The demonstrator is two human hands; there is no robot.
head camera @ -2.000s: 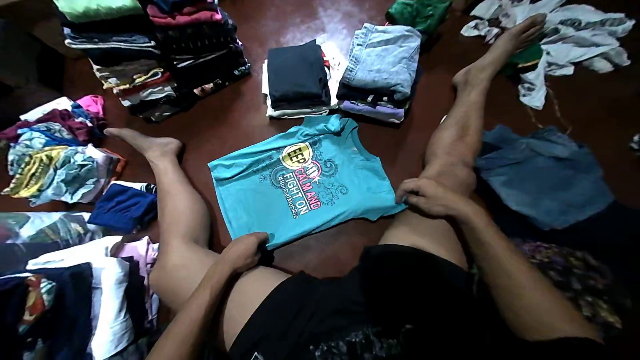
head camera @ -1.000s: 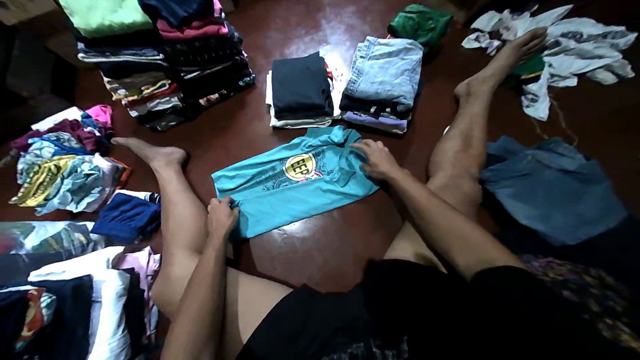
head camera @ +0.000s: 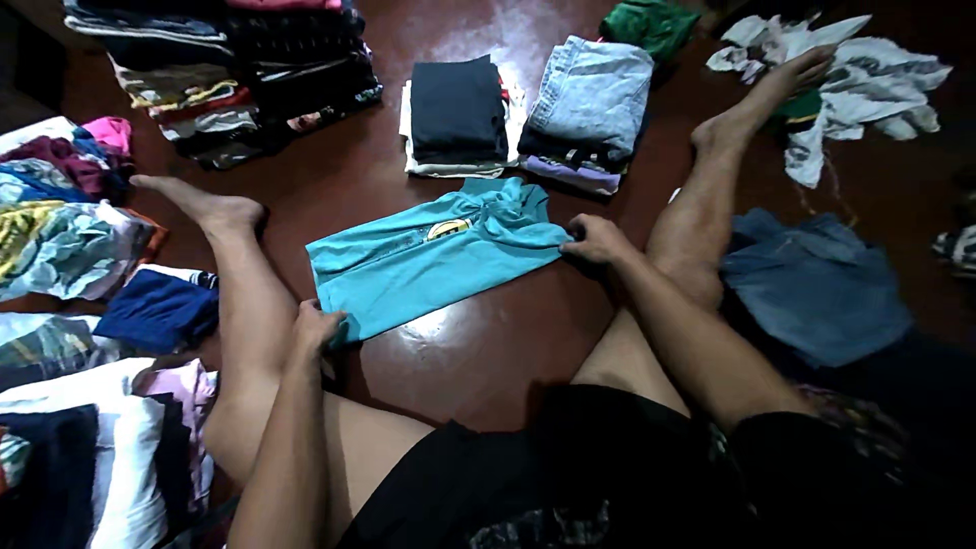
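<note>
A teal printed T-shirt lies on the floor between my legs, its near side folded over so that only part of the yellow print shows. My left hand pinches the shirt's lower left corner at the hem. At the other end my right hand grips the right edge near the shoulder, where the cloth is bunched and wrinkled. The dark neckband end points away from me, toward the folded stacks.
Beyond the shirt stand a stack topped with black cloth and one topped with light denim. Tall folded stacks rise back left. Clothes piles line the left; blue denim and white cloths lie right.
The shirt was spread flat with its full print showing; its near side is now folded over the print. My right hand has moved up, then slightly back along the shirt's right end.
</note>
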